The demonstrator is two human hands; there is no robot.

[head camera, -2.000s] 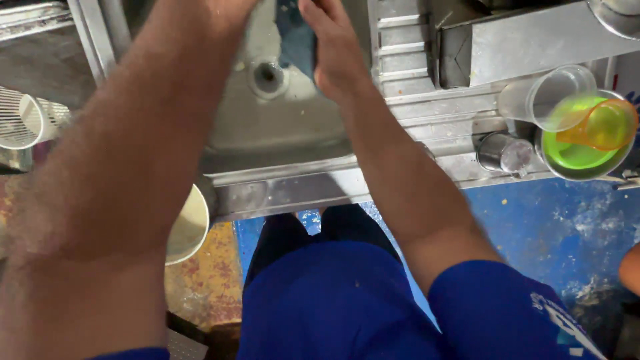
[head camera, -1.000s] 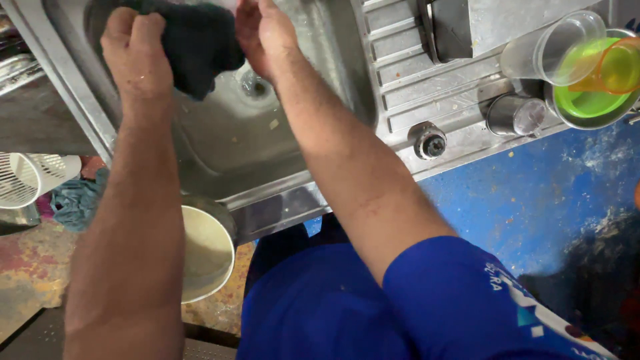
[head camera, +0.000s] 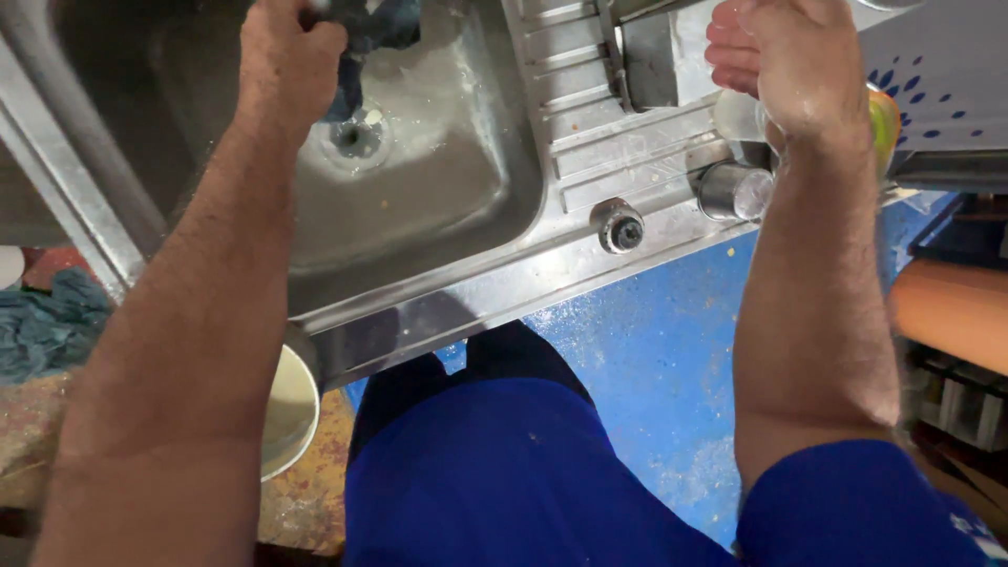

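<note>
My left hand [head camera: 295,67] is closed on a dark wet cloth [head camera: 354,47], which hangs over the basin of a stainless steel sink [head camera: 524,177], close to the drain [head camera: 353,140]. Out to the right, my right hand [head camera: 799,67] is held above the far end of the ribbed drainboard, fingers together and nothing visible in it. Partly behind that hand and wrist are a clear plastic container [head camera: 739,118] and a green and orange vessel [head camera: 885,126]. A metal cup [head camera: 736,191] lies beside my right wrist in the view.
A round metal fitting with a black centre [head camera: 622,231] sits on the sink's front rim. Below the rim at left stands a white bucket [head camera: 295,409]; a crumpled teal cloth [head camera: 51,327] lies further left. A metal box-like object [head camera: 650,59] rests on the drainboard. Part of another person [head camera: 953,307] shows at right.
My right hand has moved away from the cloth and the basin, out to the right over the drainboard. The left hand still holds the cloth over the sink.
</note>
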